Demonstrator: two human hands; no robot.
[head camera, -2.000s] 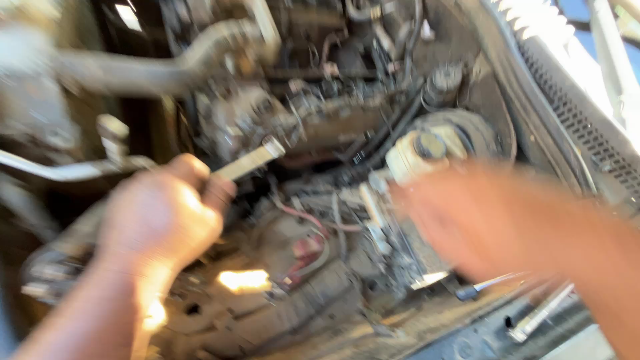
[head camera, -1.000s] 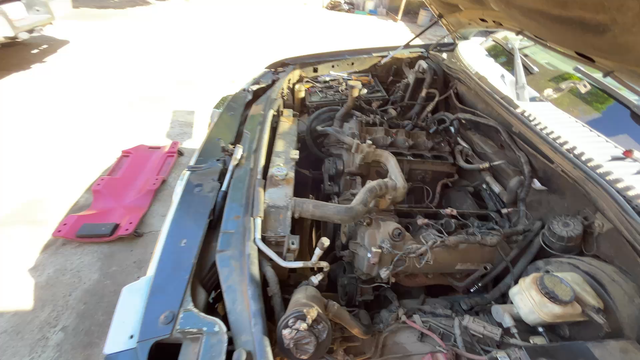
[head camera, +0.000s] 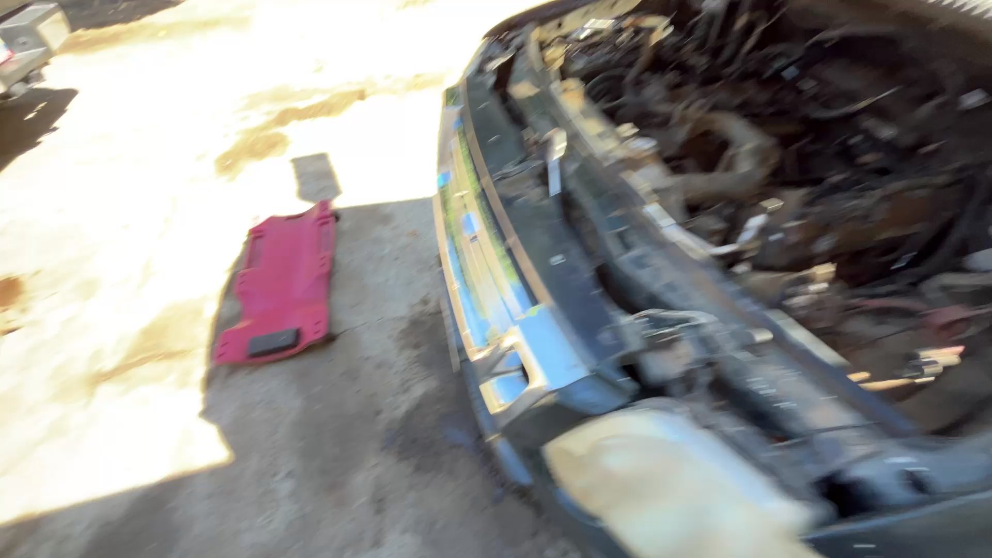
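Neither my left hand nor my right hand is in view, so what they hold is hidden. The open engine bay (head camera: 837, 209) of a vehicle fills the right side, blurred. A pale curved pipe (head camera: 736, 155) runs among its dark parts. The metal radiator support (head camera: 682, 271) crosses diagonally in front of the engine. Along the vehicle's front lies the shiny chrome grille trim (head camera: 480, 256). A pale, yellowish, smooth headlamp lens (head camera: 659, 473) bulges at the near front corner.
A red mechanic's creeper (head camera: 287, 279) with a black pad (head camera: 273, 342) lies on the concrete ground (head camera: 349, 434), left of the vehicle. Part of another vehicle (head camera: 35, 39) stands at the upper left. Sunlight and shadow divide the ground.
Two seconds ago both hands were over the engine bay, the left holding a flat metal tool; now both are out of view. The view has swung toward the vehicle's front and the ground beside it.
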